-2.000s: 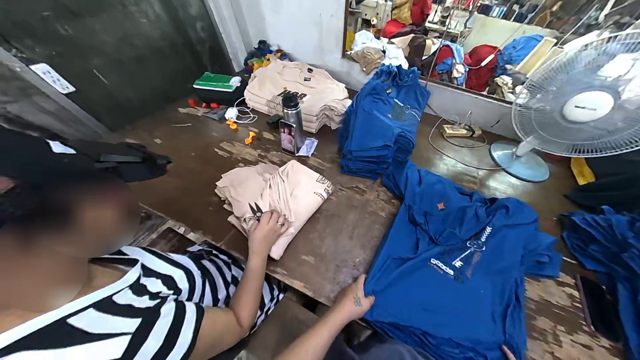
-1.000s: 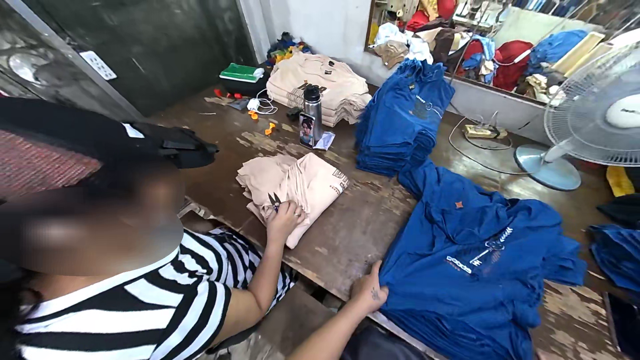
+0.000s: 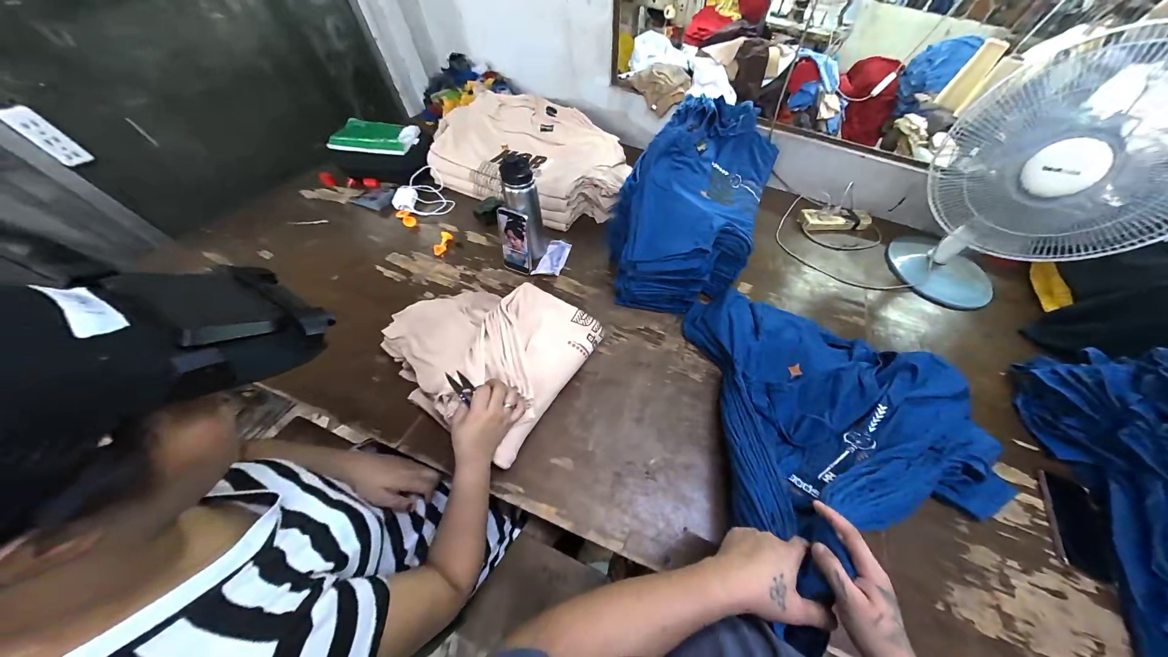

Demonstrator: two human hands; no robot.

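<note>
A spread pile of blue printed shirts (image 3: 803,401) lies before me at the table's front edge, its near end bunched. My left hand (image 3: 776,575) is closed on that gathered blue cloth, with the fingertips hidden in it. My right hand (image 3: 858,589) rests against the same cloth from the other side, fingers extended; whether it grips any cloth cannot be told. Behind this pile stands a folded stack of blue shirts (image 3: 684,210).
At left a co-worker's hand (image 3: 488,415) holds small thread snips (image 3: 461,388) on beige shirts (image 3: 547,347). Further back are a metal bottle (image 3: 520,205), a phone (image 3: 514,242), a beige shirt stack (image 3: 529,155) and a fan (image 3: 1063,164). Another phone (image 3: 1077,525) lies at right.
My left hand has moved along the near edge of the blue pile, and my right hand has come into view beside it. The near cloth is now gathered between them.
</note>
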